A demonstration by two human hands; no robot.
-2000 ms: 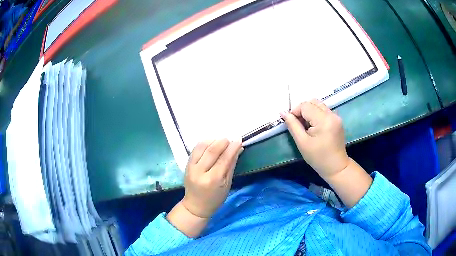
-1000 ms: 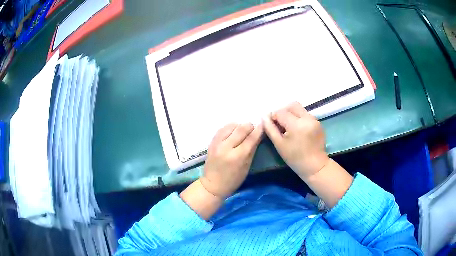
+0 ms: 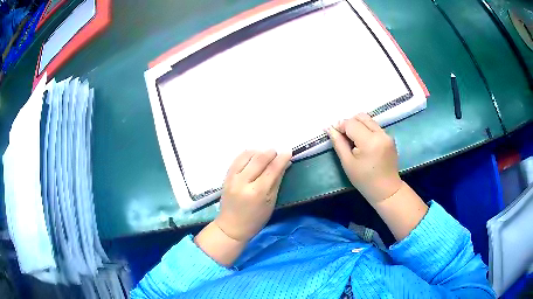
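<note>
A thin black rectangular bezel frame (image 3: 169, 134) lies on a white sheet (image 3: 162, 153) over a red-orange board (image 3: 193, 48). My left hand (image 3: 248, 190) has its fingertips together on the frame's near edge, left of centre. My right hand (image 3: 368, 155) pinches at the same edge farther right, thumb and fingers together. A narrow pale line, which looks like thin tape, runs along the black edge between my fingertips. What lies inside each pinch is mostly hidden by the fingers.
A fanned stack of white sheets (image 3: 69, 175) stands at left. A red board with a panel (image 3: 67, 35) lies at upper left. A short black stick (image 3: 456, 96) and thin black strips (image 3: 480, 73) lie at right on the green mat (image 3: 125, 117). White padded items (image 3: 514, 233) are at lower right.
Against one second ago, my hands have moved apart, uncovering part of the near edge between them. The view has shifted, so the frame appears farther left.
</note>
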